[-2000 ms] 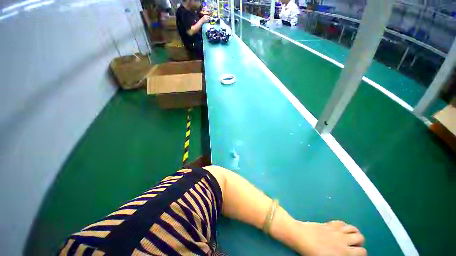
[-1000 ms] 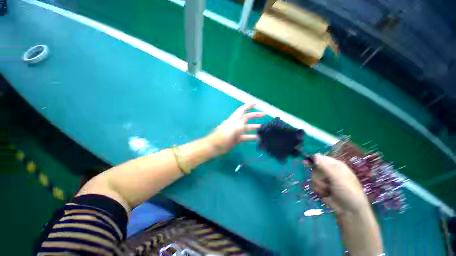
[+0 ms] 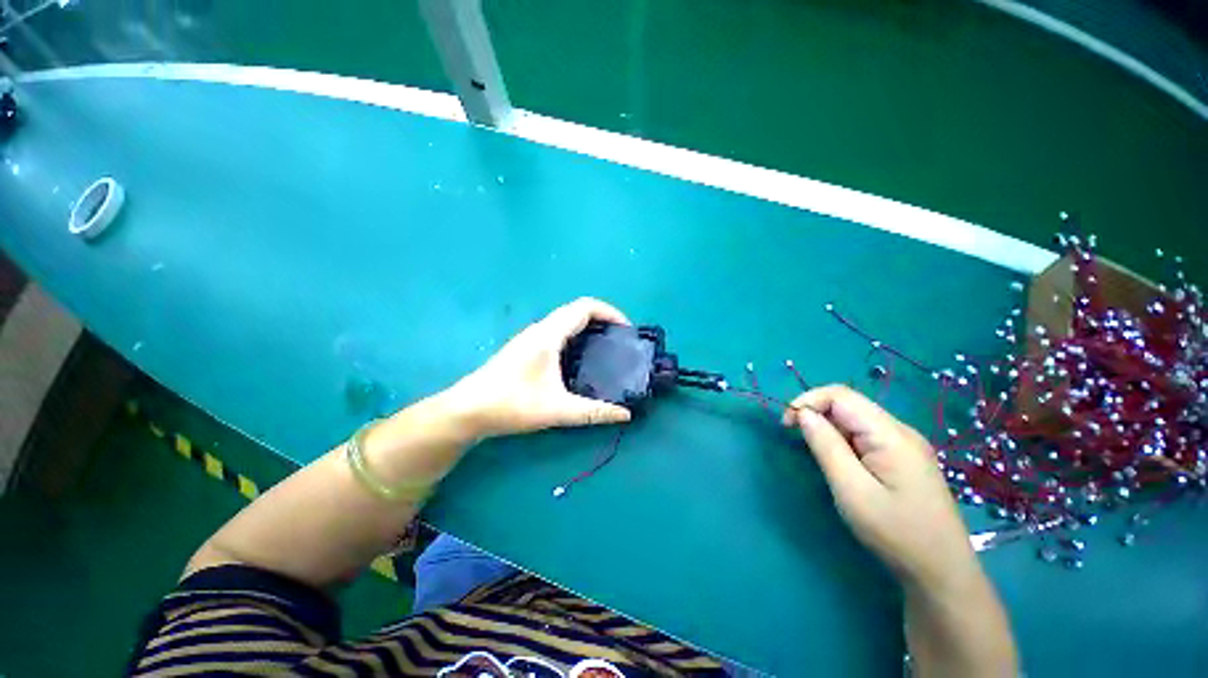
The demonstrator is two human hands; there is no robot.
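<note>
A black plastic housing [image 3: 613,363] is in my left hand [image 3: 537,378], with fingers and thumb around its left side. Its narrow stem [image 3: 696,380] points right, towards my right hand [image 3: 848,450]. My right hand pinches a thin dark-red wire lead [image 3: 762,396] between thumb and fingertips; the lead runs to the tip of the stem. Whether it is attached there is too small to tell. Another short lead [image 3: 595,466] with a pale tip hangs below the housing over the bench.
A tangled pile of red wire leads [image 3: 1126,384] with silvery tips lies at the right around a brown carton [image 3: 1051,311]. A white tape ring [image 3: 97,208] lies at the far left. A grey post [image 3: 464,60] stands at the white edge rail [image 3: 795,196].
My view has turned to the bench. My left hand, open a second ago, has closed on the housing. The black housing has moved left, away from the pile, and my right hand now pinches a lead.
</note>
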